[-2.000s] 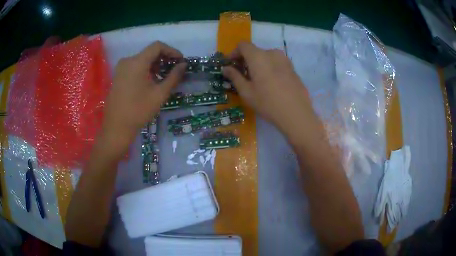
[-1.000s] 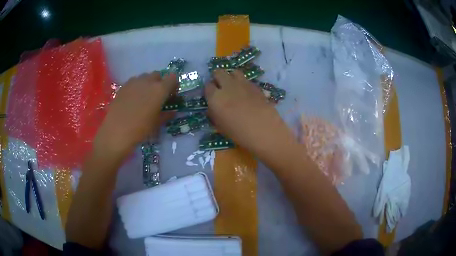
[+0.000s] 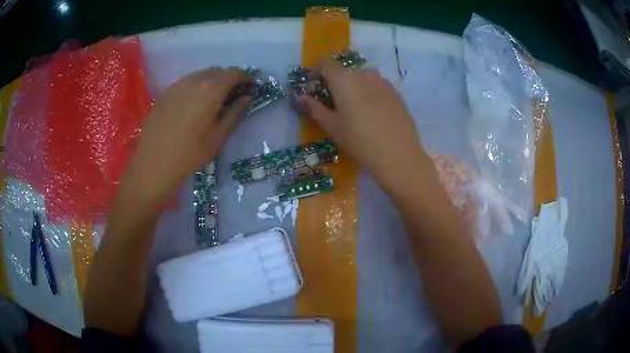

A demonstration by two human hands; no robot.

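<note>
My left hand (image 3: 197,114) is bare and has its thumb and fingers around green circuit boards (image 3: 265,94) at the upper middle. My right hand (image 3: 352,103) is bare, with its fingers on more circuit boards (image 3: 298,77) over the orange tape; its fingertips are partly hidden. Another board (image 3: 349,59) lies just beyond the right hand. Below the hands lie a long board strip (image 3: 283,160) and a shorter board (image 3: 306,185) touching it. An upright strip (image 3: 206,207) lies beside my left wrist. Small white pieces (image 3: 279,209) lie under the boards.
Two white housing shells (image 3: 231,276) lie at the lower middle, one cut off by the edge. Red bubble bags (image 3: 97,131) and blue-handled cutters (image 3: 41,254) are at left. At right are a clear plastic bag (image 3: 501,103), small pink parts (image 3: 459,189) and white gloves (image 3: 544,258).
The hands first held boards close together, then moved apart with separate groups. The board row between the wrists has gone from its place. The view has shifted slightly.
</note>
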